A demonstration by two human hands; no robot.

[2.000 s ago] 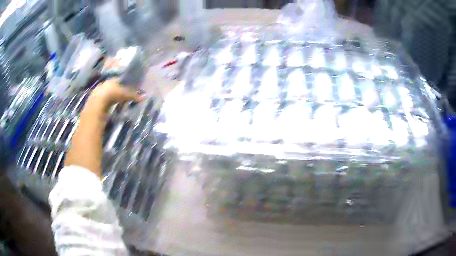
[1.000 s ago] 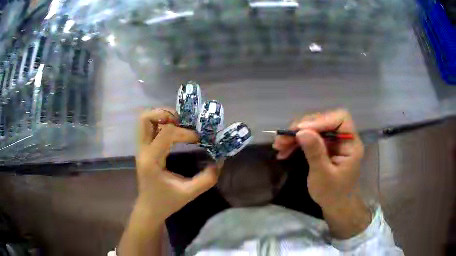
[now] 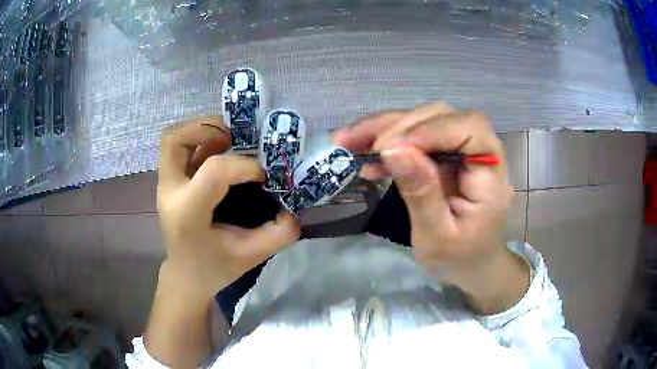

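My left hand (image 3: 205,194) holds three fanned-out electronic units by their lower ends, board sides facing me. The left unit (image 3: 242,101), the middle unit (image 3: 282,140) and the right unit (image 3: 323,176) have white rims and dark boards with silvery parts and a pale oval. Thin red wires show on the middle unit. My right hand (image 3: 447,180) holds a thin black tool with a red end (image 3: 479,159). The tool's front end is at the pale part of the right unit; its tip is too small to see, so contact cannot be told.
The grey bench top (image 3: 403,79) lies beyond my hands. A clear tray with dark rows (image 3: 39,86) is at the far left. Clear plastic (image 3: 173,25) runs along the back. A blue bin (image 3: 645,36) is at the far right. Below are my white-clothed lap and a tiled floor (image 3: 576,216).
My right hand has moved left, bringing the tool to the right unit. The view has shifted down, showing more lap and floor. My left hand still holds the three units.
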